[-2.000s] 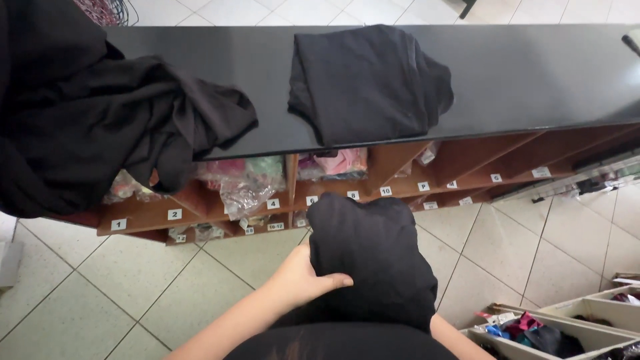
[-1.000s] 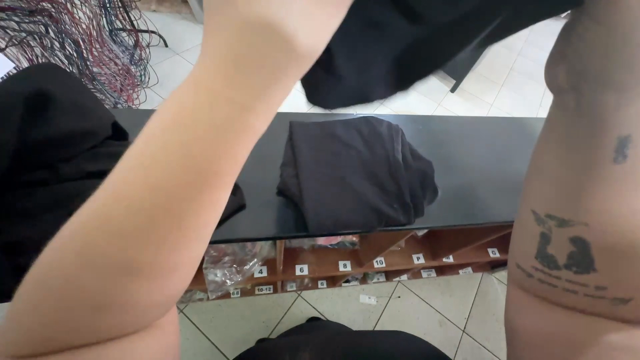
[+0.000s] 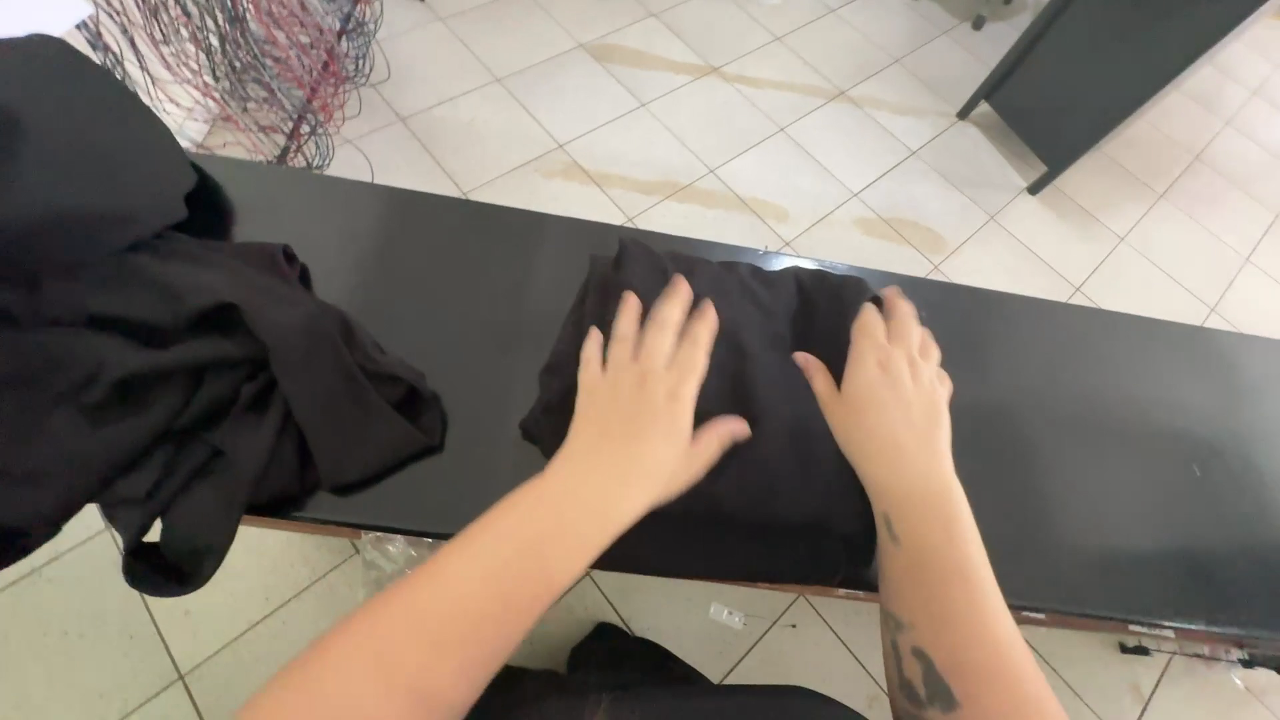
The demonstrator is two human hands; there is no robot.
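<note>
Black folded fabric (image 3: 770, 480) lies on the dark tabletop (image 3: 1080, 440), reaching from its far edge to its near edge. My left hand (image 3: 650, 400) rests flat on the left part of the cloth, fingers spread, holding nothing. On the cloth's right side lies my right hand (image 3: 890, 390), its thumb apart from the fingers and nothing gripped. Whether the piece beneath is a separate garment is hard to tell, as the layers are the same black. A loose heap of black cloth (image 3: 210, 370) covers the table's left end, with part hanging over the near edge.
Tangled red, grey and black cords (image 3: 270, 80) hang beyond the table at upper left. A dark panel-sided piece of furniture (image 3: 1110, 80) stands on the tiled floor at upper right. Clear plastic (image 3: 395, 555) sticks out below the near edge, and a small white tag (image 3: 727, 615) is on the floor.
The black cloth that was raised over the table a second ago now lies on it, where a folded piece lay before. Both hands have come down onto the cloth. The view has shifted.
</note>
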